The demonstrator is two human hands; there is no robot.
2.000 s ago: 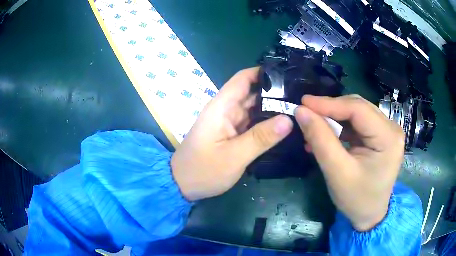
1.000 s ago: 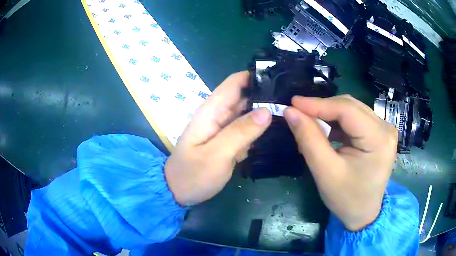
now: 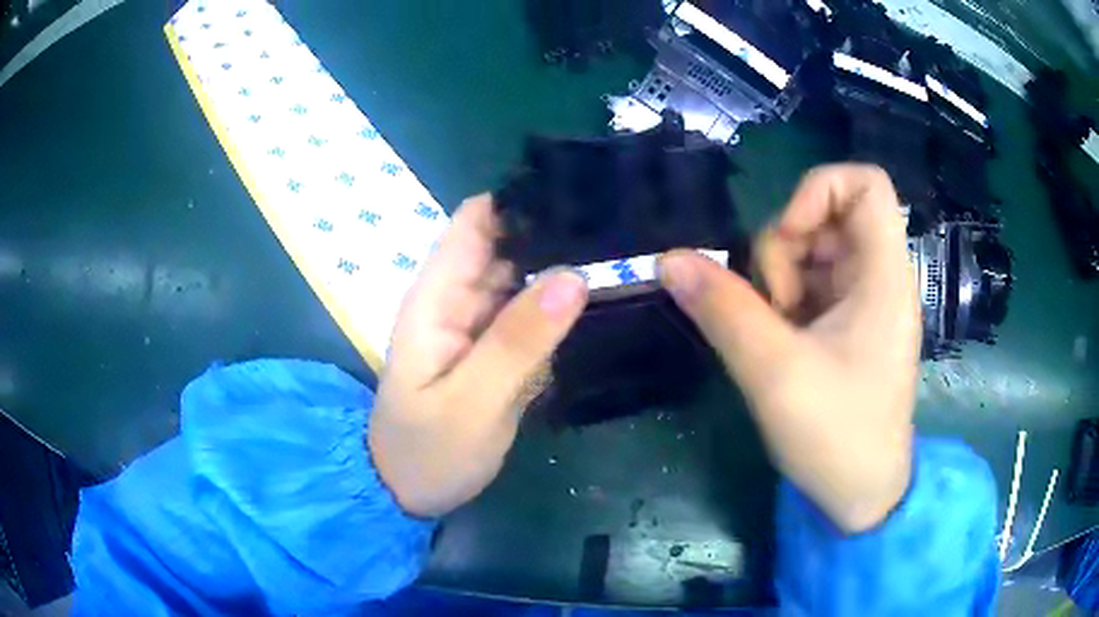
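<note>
A black plastic housing [image 3: 627, 199] is held above the bench, blurred, in front of me. My left hand [image 3: 464, 362] grips its left side, the thumb on the left end of a white adhesive strip with blue print [image 3: 624, 272]. The strip lies across the housing from left to right. My right hand [image 3: 820, 344] has its thumb pressed on the strip near its right end; its other fingers are curled beside the housing's right edge. Whether those fingers hold the housing is hidden.
A white tape sheet with blue logos and yellow edge [image 3: 316, 157] lies on the green bench [image 3: 109, 265] at left. Taped housings [image 3: 735, 90] lie beyond my hands and to the right. Thin white strips [image 3: 1015, 500] lie at the near right edge.
Both hands and the housing have shifted left. The strip's raised right end now lies across the housing, and my right thumb presses on it, with the right forefinger lifted off.
</note>
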